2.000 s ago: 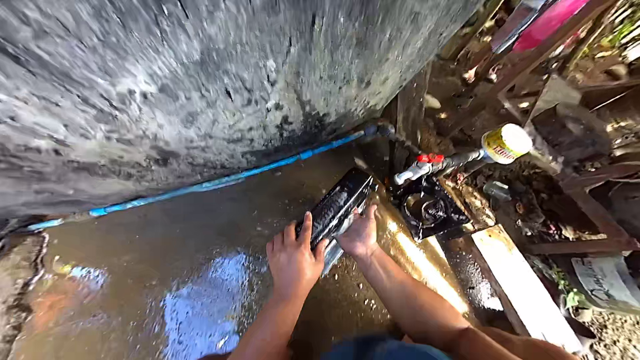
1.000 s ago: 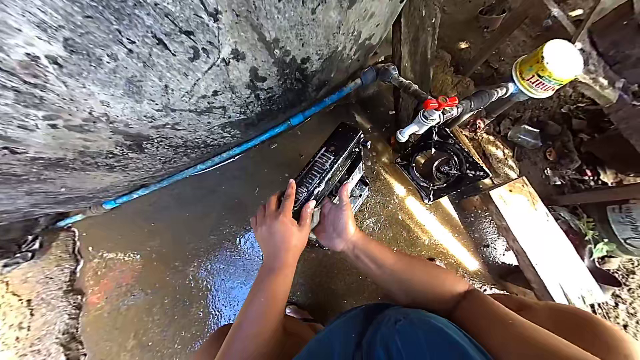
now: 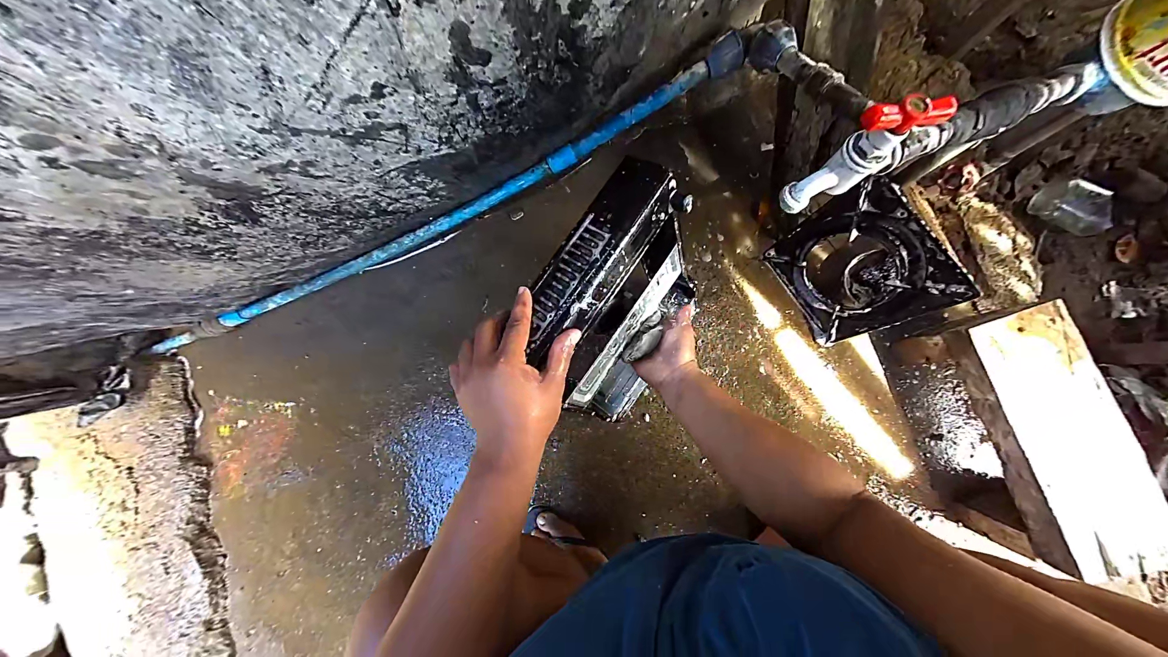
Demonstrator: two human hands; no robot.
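A black metal portable gas stove body [image 3: 598, 260], wet and streaked with suds, stands tilted on its side on the wet concrete floor. My left hand [image 3: 513, 383] grips its near left end, thumb on the upper edge and fingers over the slotted face. At its open right side, my right hand [image 3: 668, 351] holds a greyish, sudsy wad, perhaps a scrubbing pad, against the pale inner panel. To the right, a black square stove top plate with a round burner opening [image 3: 871, 265] lies below a white faucet [image 3: 844, 169] with a red handle [image 3: 910, 113].
A blue pipe [image 3: 456, 217] runs along the foot of the stained concrete wall [image 3: 274, 137]. At the right lie a pale wooden board [image 3: 1063, 438] and a clear plastic container [image 3: 1072, 205]. A yellow-and-white can [image 3: 1141, 50] hangs at the top right. Broken concrete edges the left side.
My right hand has shifted along the open side of the stove body. My left hand stays on its near end. The view has moved somewhat.
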